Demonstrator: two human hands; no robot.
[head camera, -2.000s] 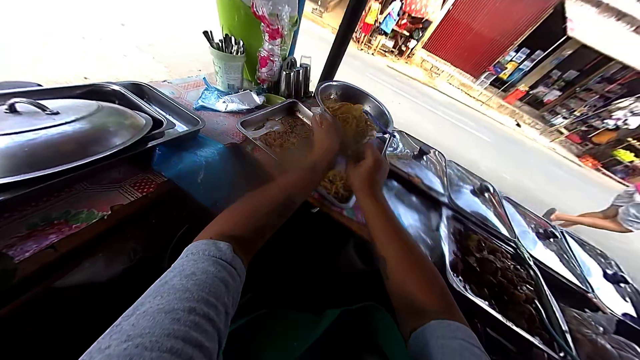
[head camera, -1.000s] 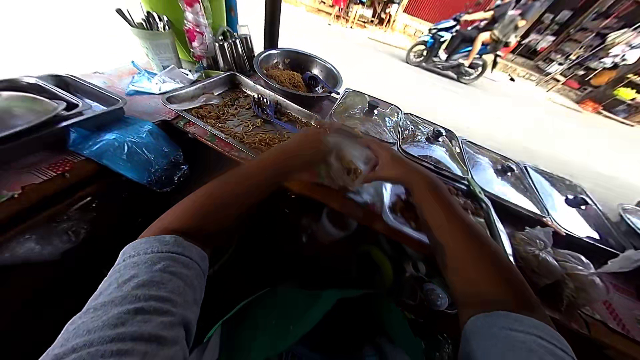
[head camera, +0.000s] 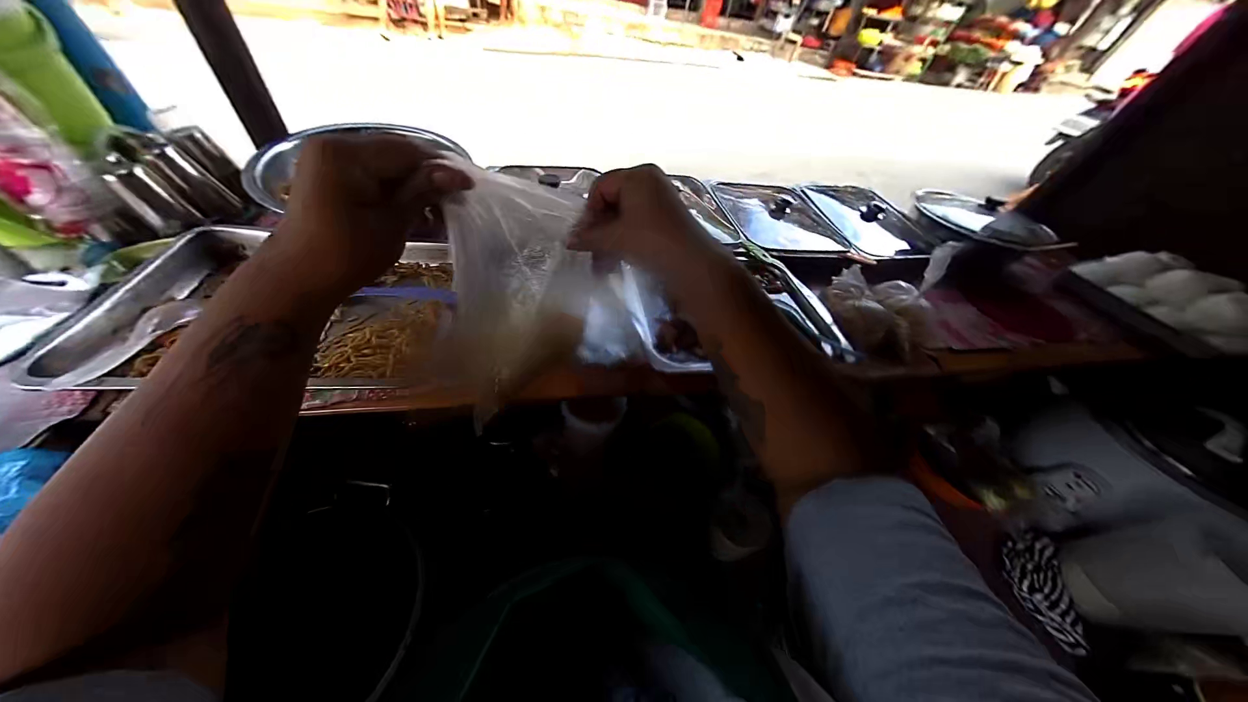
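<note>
A clear plastic bag (head camera: 517, 263) hangs between my hands, blurred, with something yellowish low inside it. My left hand (head camera: 375, 190) grips the bag's upper left edge, and my right hand (head camera: 629, 210) pinches its upper right edge. Behind and below the bag lies a metal tray of noodles (head camera: 375, 341), with a blue-purple utensil handle across it. A round steel bowl (head camera: 268, 175) stands behind my left hand, which partly hides it.
Lidded metal food trays (head camera: 780, 216) line the counter's far side. Filled plastic bags (head camera: 877, 312) sit right of an uncovered tray. Metal containers (head camera: 166, 180) stand at left, near a dark post (head camera: 234, 73). A tray of white wrapped items (head camera: 1170, 292) is at far right.
Both hands have risen with the bag, which now hangs stretched between them; a second ago it was bunched at my hands. The view has swung to the right.
</note>
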